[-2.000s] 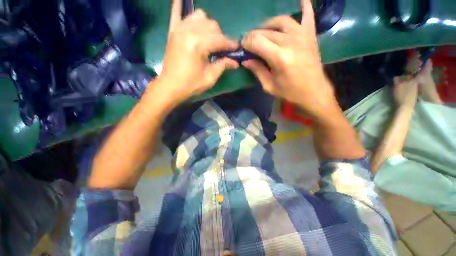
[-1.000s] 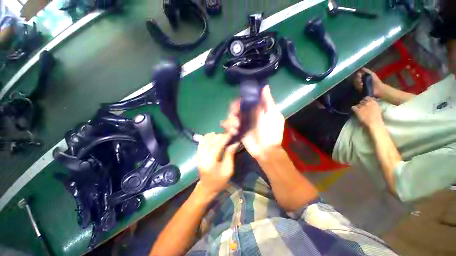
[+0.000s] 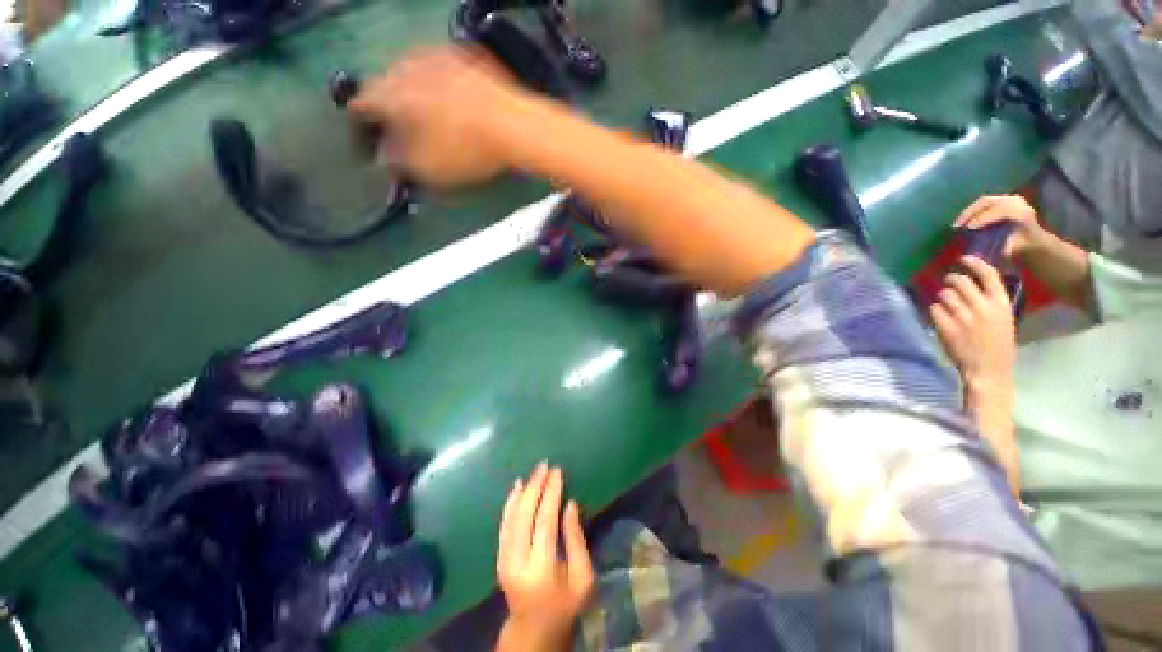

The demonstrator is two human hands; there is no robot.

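Note:
A dark U-shaped neck fan body (image 3: 300, 234) lies on the far green strip beyond the pale rail. My right hand (image 3: 440, 117) reaches across over its right end; the hand is blurred, and its grip is hidden. A small dark rounded end (image 3: 342, 87) shows beside its fingertips. My left hand (image 3: 542, 548) is at the near table edge, empty, with its fingers extended. A tangled pile of dark neck fan parts (image 3: 274, 490) lies to its left. More dark parts (image 3: 682, 338) lie partly under my right forearm.
The pale rail (image 3: 433, 270) divides the green table. Another dark curved piece (image 3: 831, 185) and a metal rod tool (image 3: 911, 121) lie at the right. A co-worker's hands (image 3: 979, 312) hold a dark part at the right. More units (image 3: 523, 51) lie on the far strip.
My hands have separated from the dark part they held together. My right arm has stretched up and left across the rail; my left hand has dropped to the near edge, empty.

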